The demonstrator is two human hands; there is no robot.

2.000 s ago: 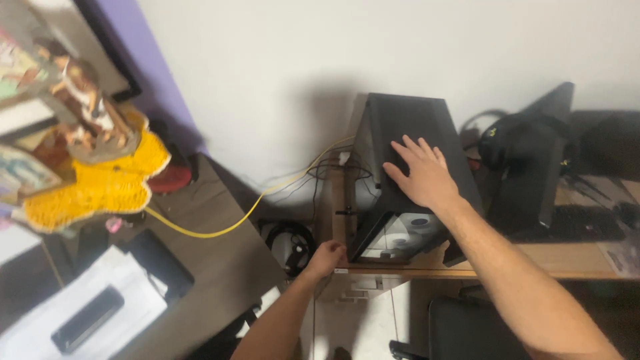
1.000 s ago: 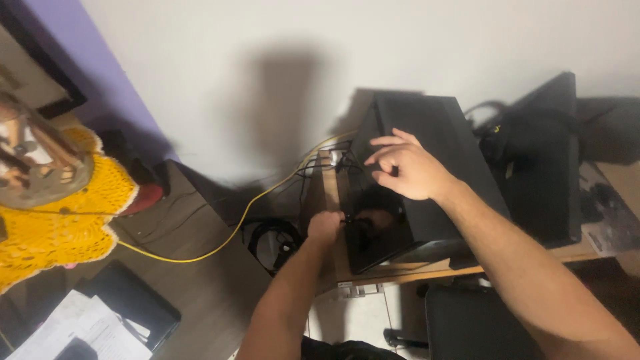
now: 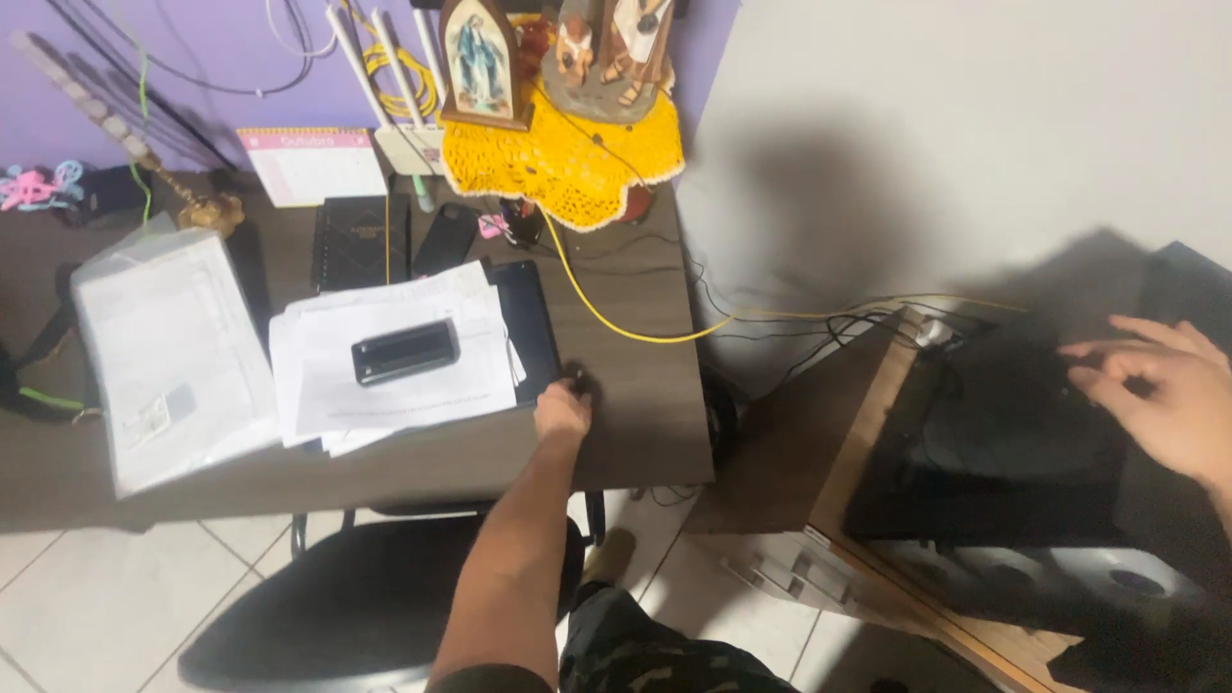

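Observation:
My left hand [image 3: 563,409] is at the dark wooden desk [image 3: 645,423], just right of a black tablet or laptop [image 3: 529,332]; a small dark item shows at its fingertips, and its grip is unclear. White papers [image 3: 414,404] lie partly over that dark device, with a black phone-like device [image 3: 404,353] on them. My right hand [image 3: 1155,385], fingers bent, is over or beside the black computer case [image 3: 1020,443], which stands on a wooden cabinet [image 3: 866,433]; nothing shows in this hand, and whether it touches the case cannot be told.
A yellow cable [image 3: 626,332] runs from the desk toward the case. Behind the papers are a notebook [image 3: 356,241], a smartphone [image 3: 448,241], a desk calendar [image 3: 313,164] and a white router [image 3: 409,149]. Figurines stand on a yellow crocheted cloth [image 3: 577,173]. A black chair [image 3: 385,597] is below the desk.
The view has swung left. My left hand has moved from beside the computer case to the desk by the papers. My right hand remains near the case, its fingers more bent than in the oldest frame.

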